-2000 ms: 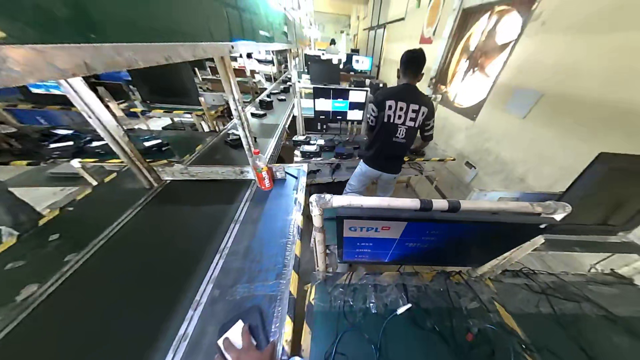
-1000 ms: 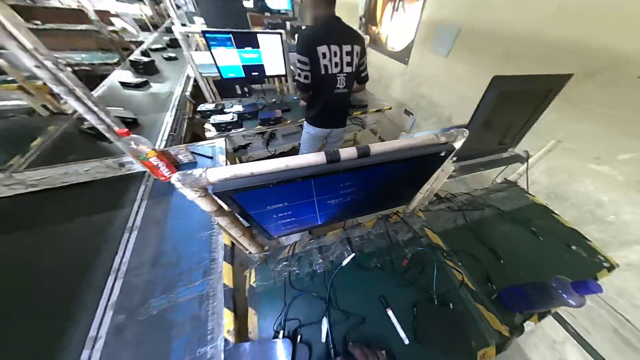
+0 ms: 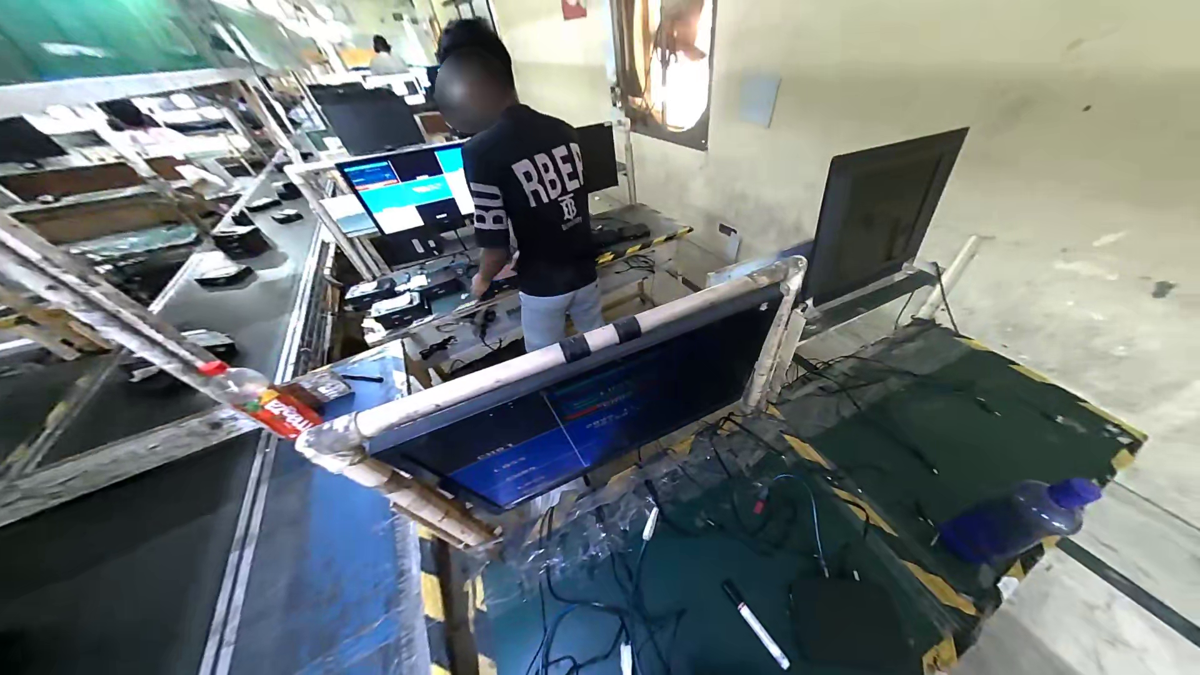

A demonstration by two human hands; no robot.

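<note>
Neither of my hands shows in the head view. On the green-topped workbench (image 3: 694, 562) lie loose black cables (image 3: 591, 609), a white marker pen with a black cap (image 3: 756, 624) and a flat black box (image 3: 848, 623) near the lower edge. Behind them a monitor (image 3: 600, 412) with a dark blue picture leans in a frame of white pipe (image 3: 497, 380). A bottle with a purple cap (image 3: 1017, 520) lies on its side at the bench's right edge.
A red-labelled plastic bottle (image 3: 262, 398) leans by the frame's left corner. A conveyor belt (image 3: 122, 562) runs along the left. Beyond the monitor a person in a black shirt (image 3: 539, 197) stands at another bench with set-top boxes (image 3: 398, 309) and a lit screen (image 3: 408, 192).
The view has swung to the right. Two seconds ago a hand held a dark and white item at the bottom edge; a hand showed dimly there one second ago. Neither shows now.
</note>
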